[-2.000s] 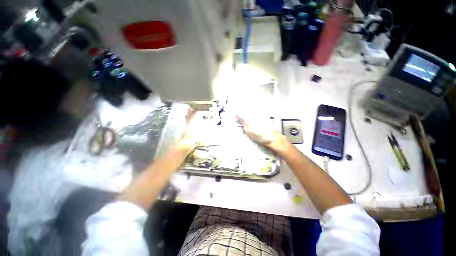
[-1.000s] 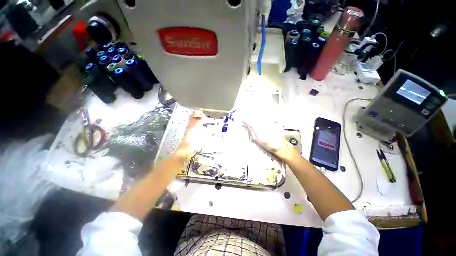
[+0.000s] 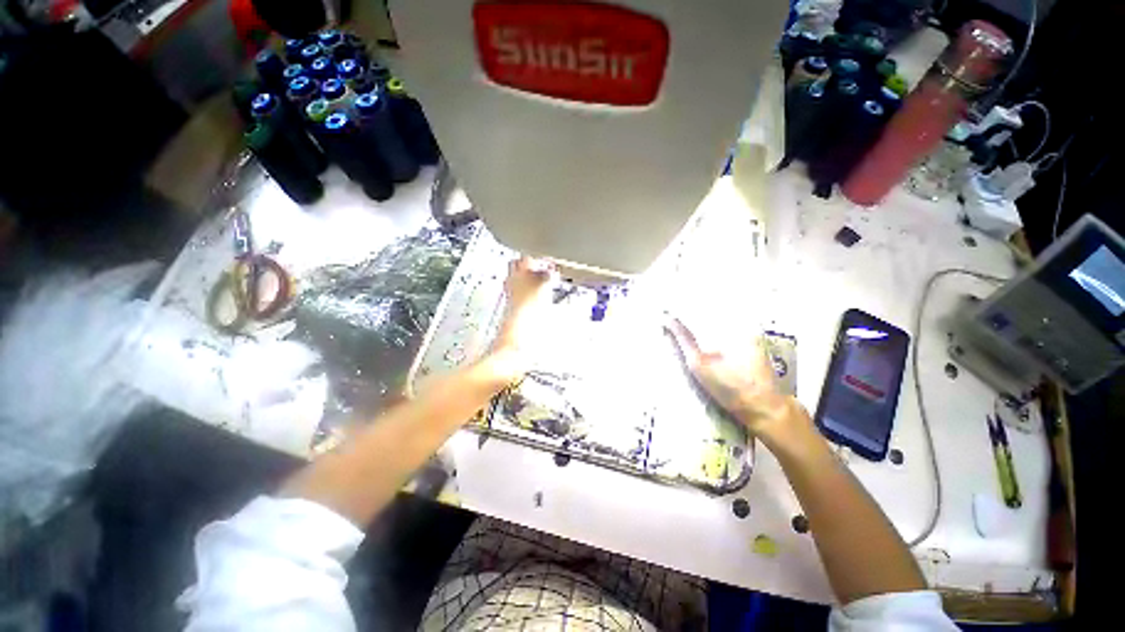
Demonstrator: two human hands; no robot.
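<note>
The large off-white sewing machine head (image 3: 592, 173) with a red SunSir badge hangs over the work area, and its lamp glares strongly. A pale rectangular clamp plate (image 3: 574, 414) lies under it. My left hand (image 3: 524, 309) is at the left part of the plate, close under the head, its fingers partly washed out by the glare. My right hand (image 3: 728, 368) lies flat at the right part of the plate, thumb and fingers apart. The glare hides what lies between my hands, and I cannot tell whether the left hand grips anything.
At left are thread cones (image 3: 339, 117), scissors (image 3: 251, 291) and clear plastic bags (image 3: 383, 296). At right are a square metal plate (image 3: 780, 358), a smartphone (image 3: 864, 385), a control panel (image 3: 1061, 303), yellow-green snips (image 3: 1005, 463) and a pink flask (image 3: 925, 117).
The view has shifted, so the machine head looks larger and the table things sit further right. Both hands stay on the plate in nearly the same pose.
</note>
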